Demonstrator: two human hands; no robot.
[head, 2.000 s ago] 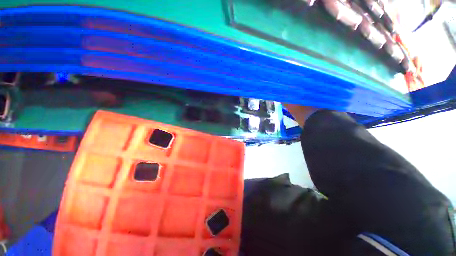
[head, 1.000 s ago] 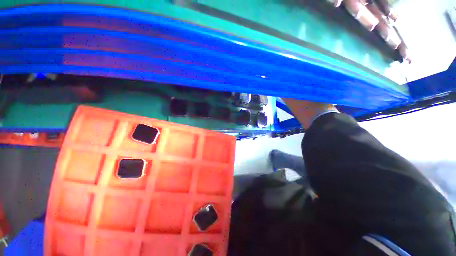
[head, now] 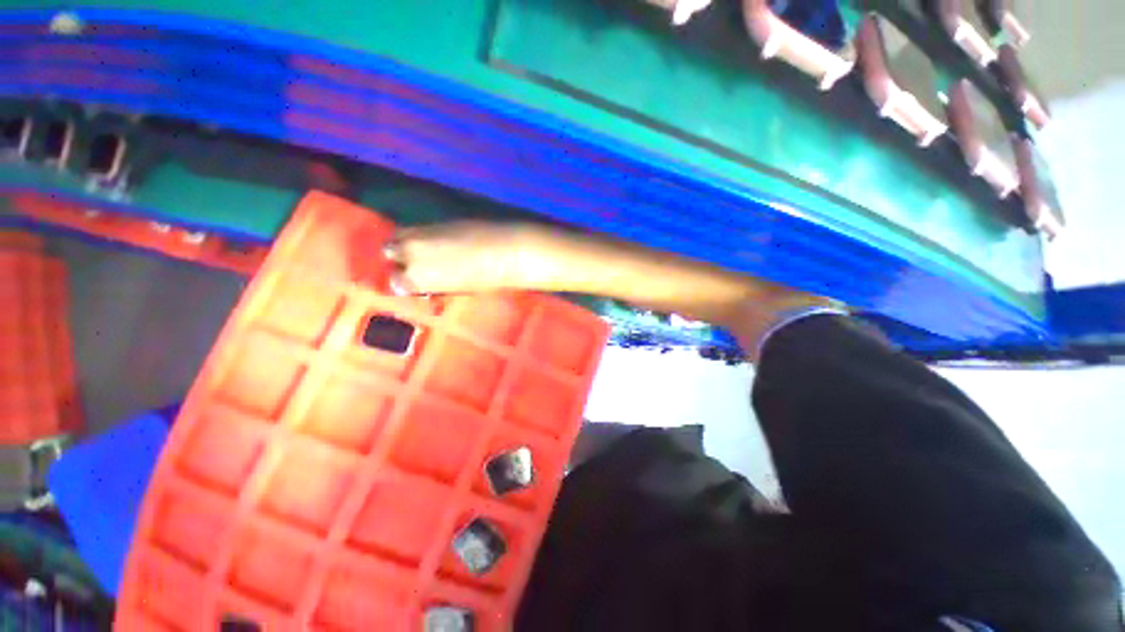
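A red-orange component tray (head: pixel 315 463) with square pockets is tilted across the lower left and centre. Most visible pockets are bare. A dark smartwatch body (head: pixel 389 331) sits near its top, and several silvery-looking units (head: pixel 510 469) sit along its right side. A dark unit shows at the bottom edge. My right hand (head: pixel 438 257) reaches from the right over the tray's upper edge, with the fingertips at a top pocket. It is blurred, and whether it grips a unit is unclear. My left hand is not in view.
A thick blue shelf beam (head: pixel 543 161) with a green top (head: pixel 691 111) crosses above the tray, with rows of fixtures (head: pixel 907 111) upper right. A lower green shelf holds dark units (head: pixel 105 151). Red-orange trays (head: pixel 37 346) and a blue object (head: pixel 111 482) are at left.
My right hand, earlier behind the shelf beam, now shows over the tray's top. The tray and view have turned, and another unit shows along the tray's right side.
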